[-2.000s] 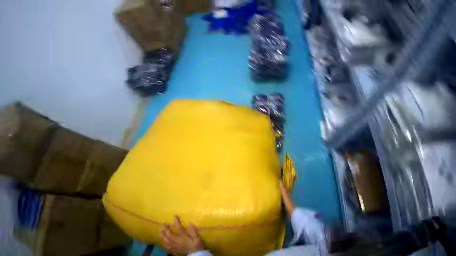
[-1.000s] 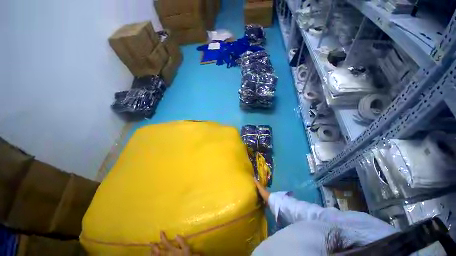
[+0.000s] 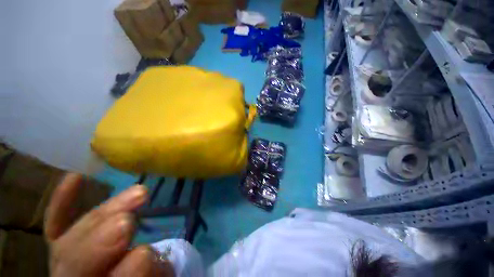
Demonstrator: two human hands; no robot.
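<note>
The big yellow sack (image 3: 179, 121) lies left of centre, with a tied tuft at its right corner. It rests over the dark metal frame of a hand truck (image 3: 190, 216), whose bars show below it. My left hand (image 3: 97, 232) is large and slightly blurred at the lower left, close to the camera. Its fingers are apart, it holds nothing, and it appears off the sack. My right hand is not in view; a pale sleeve or shirt fills the bottom centre.
Dark shiny tied bundles (image 3: 265, 170) lie on the blue floor right of the sack. Farther back are more bundles, blue packs (image 3: 260, 42) and cartons (image 3: 149, 27). Brown cartons (image 3: 24, 189) stand at left. Shelving with white rolls (image 3: 406, 162) lines the right side.
The sack is now farther from me and looks smaller, and dark bars show under it. My left hand has come off it and up towards the camera. My right hand has left the picture.
</note>
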